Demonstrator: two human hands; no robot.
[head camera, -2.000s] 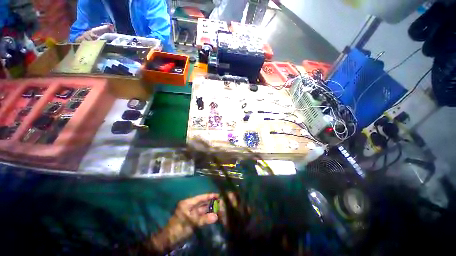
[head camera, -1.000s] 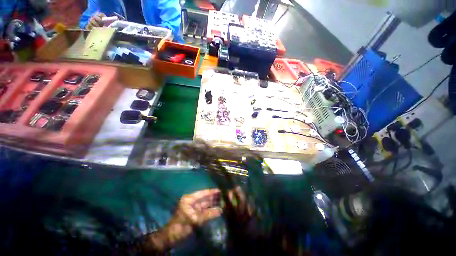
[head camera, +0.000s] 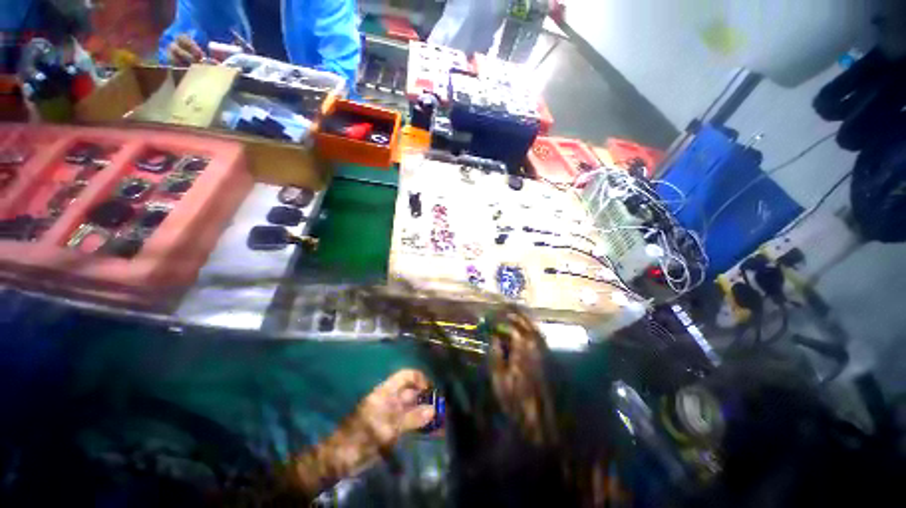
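Note:
My left hand (head camera: 389, 409) is over the green mat (head camera: 288, 372) at the bottom centre. Its fingertips hold a small dark watch unit (head camera: 431, 410) with a bluish shine. My right hand (head camera: 522, 372) is blurred and partly hidden behind dark strands, to the right of the unit. I cannot tell whether it holds anything.
A pink tray (head camera: 214, 198) with dark units stands at left. Dark rounded pieces (head camera: 268, 237) lie on white beside it. A pale parts board (head camera: 417, 260), a slotted box (head camera: 338, 310) and an orange bin (head camera: 348, 149) stand ahead. A power supply (head camera: 621, 223) is right. A blue-sleeved person sits opposite.
My right hand has moved up and now shows more, to the right of the unit. My left hand stays in about the same place, and the unit in it now shows blue instead of green.

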